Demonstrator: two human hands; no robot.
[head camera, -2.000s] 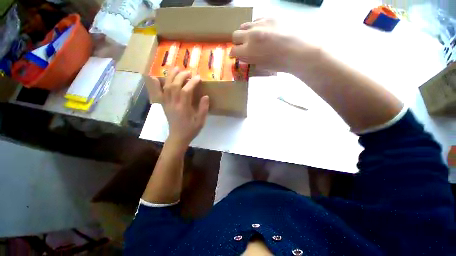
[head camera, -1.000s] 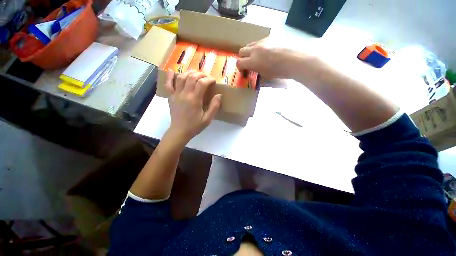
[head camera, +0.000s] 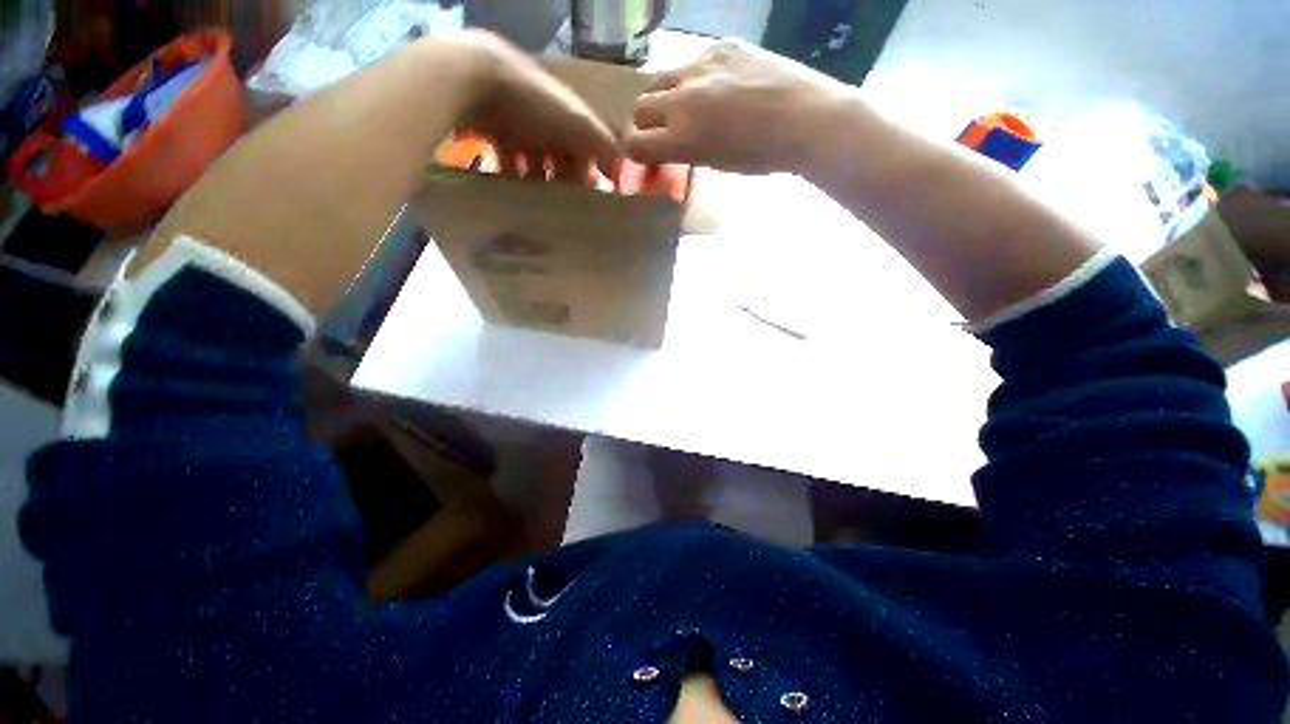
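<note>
An open brown carton (head camera: 566, 269) stands on the white bench, its printed front side facing me. Orange retail boxes (head camera: 651, 180) show at its open top, mostly covered by my hands. My left hand (head camera: 545, 120) reaches over the carton from the left, fingers down on the orange boxes; it is blurred and I cannot tell whether it grips one. My right hand (head camera: 722, 111) is at the carton's right rear, fingers bent by the box tops; its fingertips are partly hidden and its hold cannot be told.
A thin slim strip or cutter (head camera: 774, 323) lies on the white bench top (head camera: 849, 410). An orange basket (head camera: 142, 135) is at the left. A metal cup (head camera: 616, 26) stands behind the carton. A blue and orange object (head camera: 1000, 139) and another carton (head camera: 1203, 269) are at the right.
My left hand has moved from the carton's front wall up over its top. The carton's printed front side now shows more. My right hand stays at the right end of the carton.
</note>
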